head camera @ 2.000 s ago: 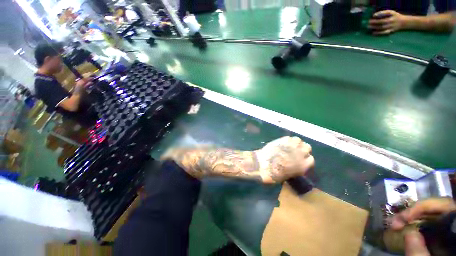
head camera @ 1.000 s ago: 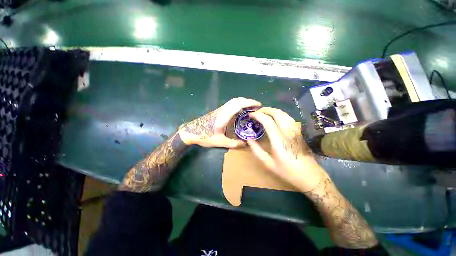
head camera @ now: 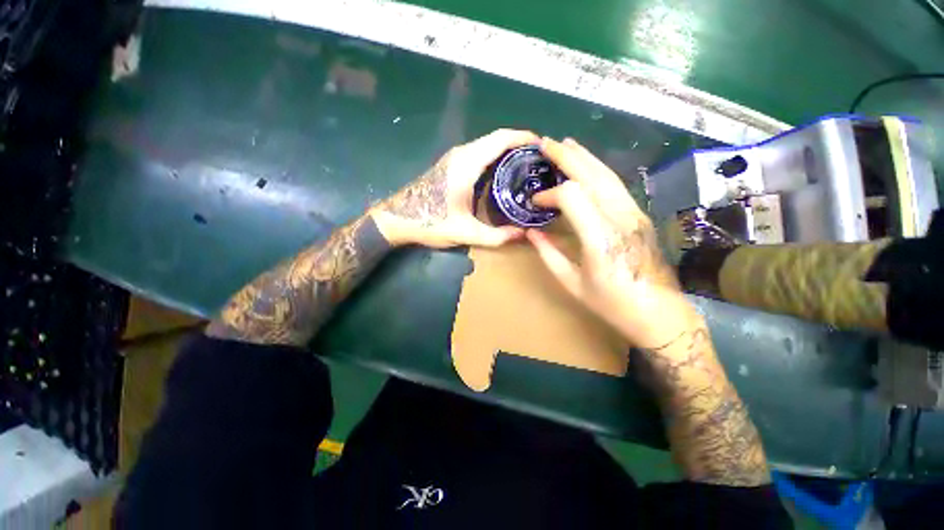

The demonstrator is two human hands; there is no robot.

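Note:
A black cylindrical unit (head camera: 526, 186) stands upright over the tan cardboard pad (head camera: 538, 311), its round end with a pale ring facing up. My left hand (head camera: 455, 197) is wrapped around its left side. My right hand (head camera: 611, 233) is on its right side, with fingers on the recessed end and rim. The screwdriver (head camera: 802, 285), with a yellowish-khaki wrapped grip, lies to the right, out of my hands, its nose by the screw feeder (head camera: 823, 171). Whether a small part is under my right fingers cannot be told.
Black trays (head camera: 47, 259) stand at the left. A whitish edge strip (head camera: 435, 41) divides the dark green bench (head camera: 259, 135) from the brighter green conveyor belt (head camera: 518, 21). A black cable runs behind the feeder. A white box corner is at the lower left.
Two seconds ago my left arm reached over the bench and my right hand was at the screwdriver. Since one second ago both hands have stayed on the unit, while the view has shifted.

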